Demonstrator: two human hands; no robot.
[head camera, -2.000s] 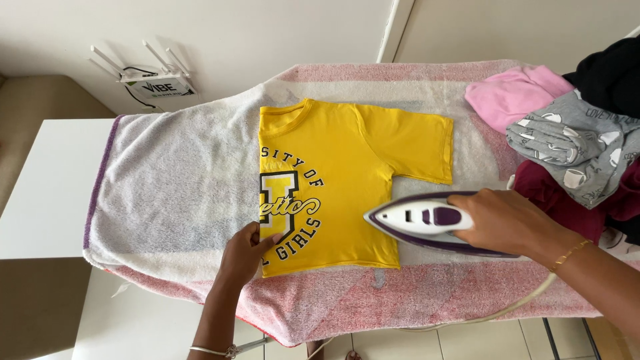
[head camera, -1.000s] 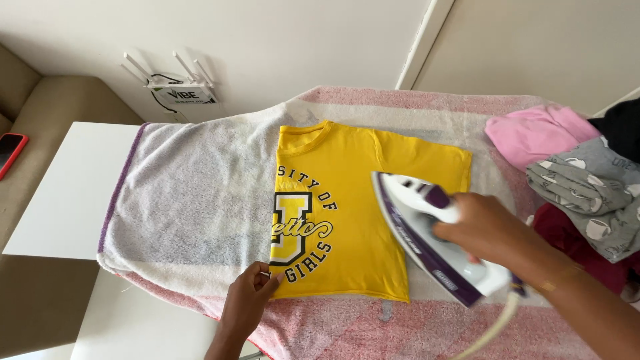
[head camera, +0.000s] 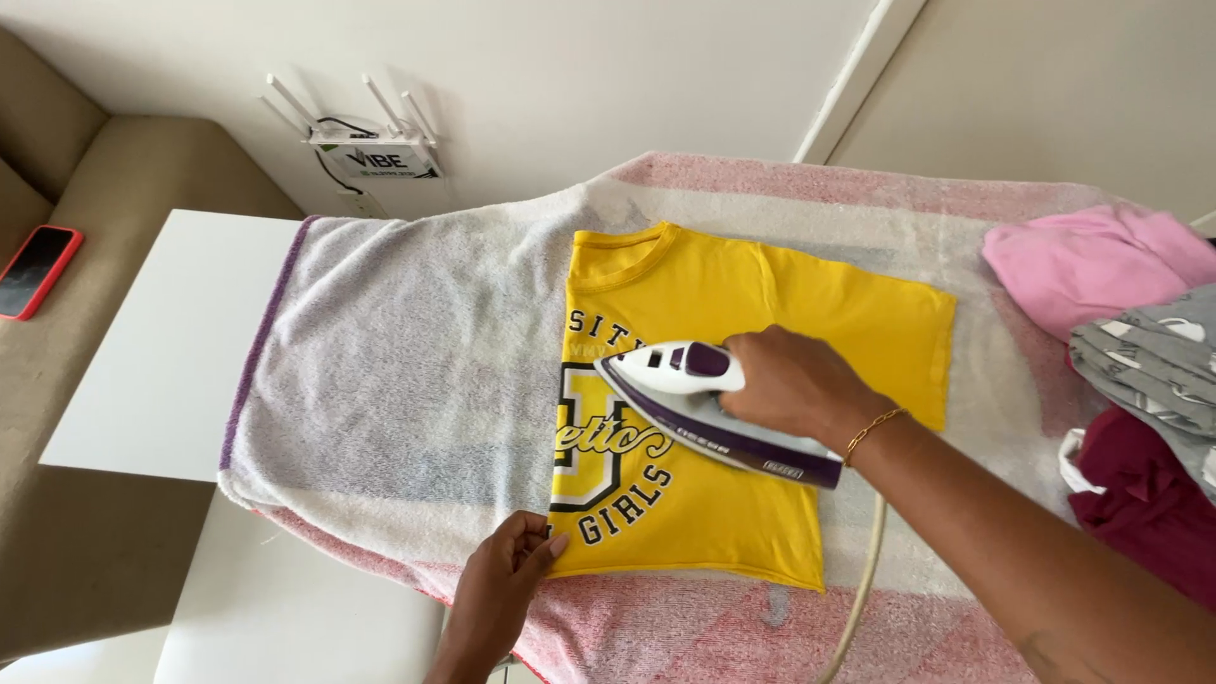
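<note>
A yellow T-shirt (head camera: 722, 541) with a black and white print lies folded in half on a towel-covered ironing surface (head camera: 399, 380). My right hand (head camera: 793, 385) grips the handle of a white and purple clothes iron (head camera: 708, 423), whose tip points left over the print. The iron's soleplate is hidden beneath its body. At the shirt's lower left corner, my left hand (head camera: 513, 560) pinches the hem between thumb and fingers.
Pink (head camera: 1092, 266), grey patterned (head camera: 1149, 361) and maroon (head camera: 1140, 503) clothes are heaped at the right. The iron's cord (head camera: 864, 589) hangs over the near side. A router (head camera: 375, 152) is by the wall; a red-cased phone (head camera: 38, 271) rests on the sofa (head camera: 161, 180).
The iron in my right hand has moved left across the shirt from its right part onto the print, after tilting upward a second ago. My left hand stays at the lower left corner.
</note>
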